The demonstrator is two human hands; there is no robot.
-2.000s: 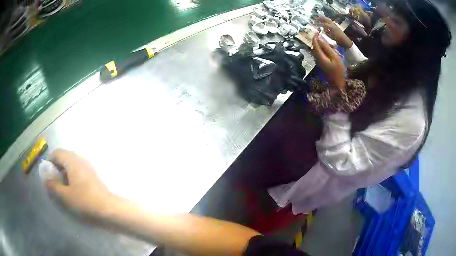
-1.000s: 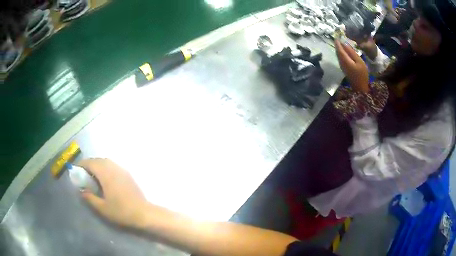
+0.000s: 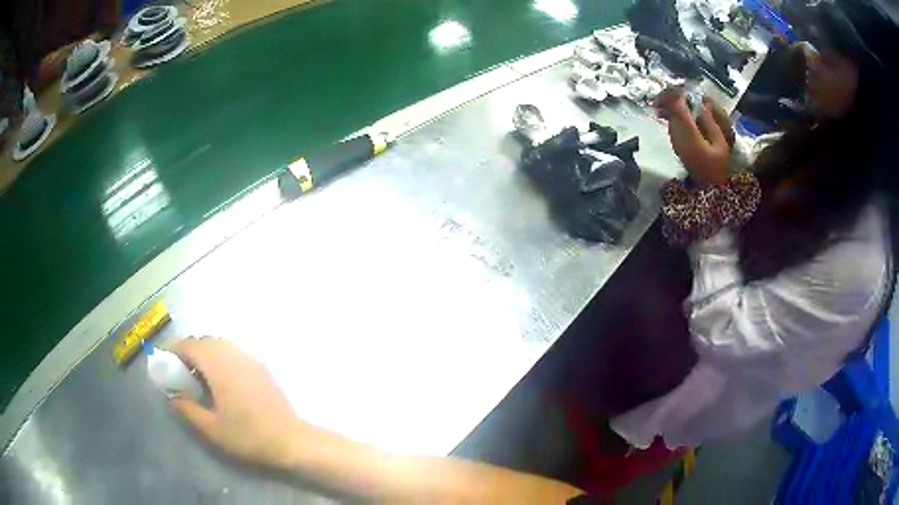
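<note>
My right hand [image 3: 237, 402] reaches in from the bottom right and rests low over the metal bench. Its fingers and thumb are around a small white glue bottle [image 3: 170, 373], whose blue nozzle points up and left. The bottle lies tilted just below a flat yellow cutter [image 3: 141, 332] near the belt edge, its nozzle close to or touching it. My left hand is not in view.
A black-and-yellow handled tool [image 3: 335, 166] lies along the bench rim [image 3: 229, 225]. A black figure [image 3: 589, 187] with a grey-white cup lies farther right, before grey-white parts [image 3: 609, 67]. A person [image 3: 789, 266] sits at the right. Brimmed domes [image 3: 87, 74] stand beyond the green belt [image 3: 256, 118].
The view has swung, so the bench things appear farther right. My right hand stays on the bottle beside the yellow cutter. The neighbour's hands have shifted slightly.
</note>
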